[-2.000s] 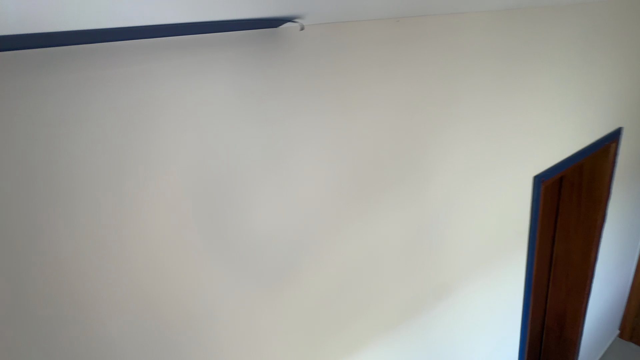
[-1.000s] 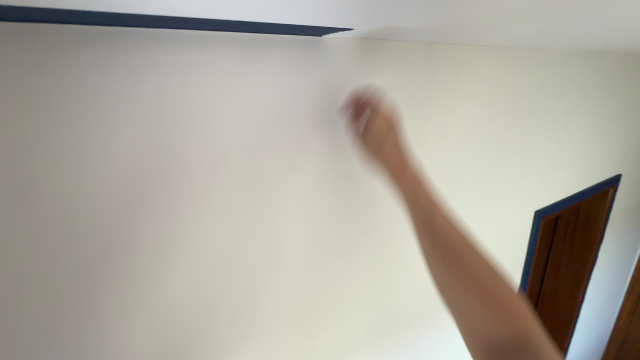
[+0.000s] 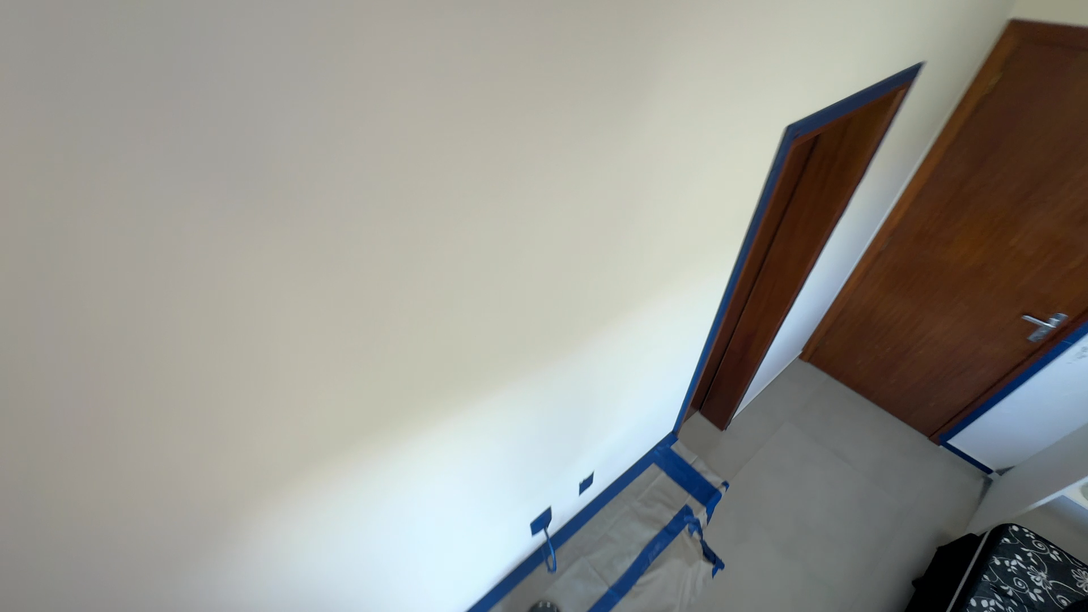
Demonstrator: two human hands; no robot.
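Observation:
Neither of my hands shows in the head view now. A pale wall (image 3: 382, 280) fills most of the picture. Blue masking tape (image 3: 756, 229) edges the frame of a brown wooden doorway (image 3: 790, 246) at the right. More blue tape (image 3: 578, 518) runs along the foot of the wall. Two small blue taped patches, an upper one (image 3: 586, 484) and a lower one (image 3: 541, 521), sit low on the wall, and a blue strip hangs from the lower one. A light floor covering (image 3: 629, 527) lies along the wall, with blue tape across it.
A closed brown wooden door (image 3: 977, 229) with a metal handle (image 3: 1044, 325) stands at the right. Grey floor tiles (image 3: 816, 476) lie below it. A black patterned item (image 3: 1028, 569) is at the lower right corner. Part of a round dark object (image 3: 544, 606) shows at the bottom edge.
The view has tilted down and right. The bare arm raised near the blue strip at the ceiling one second ago is out of view, as is that strip.

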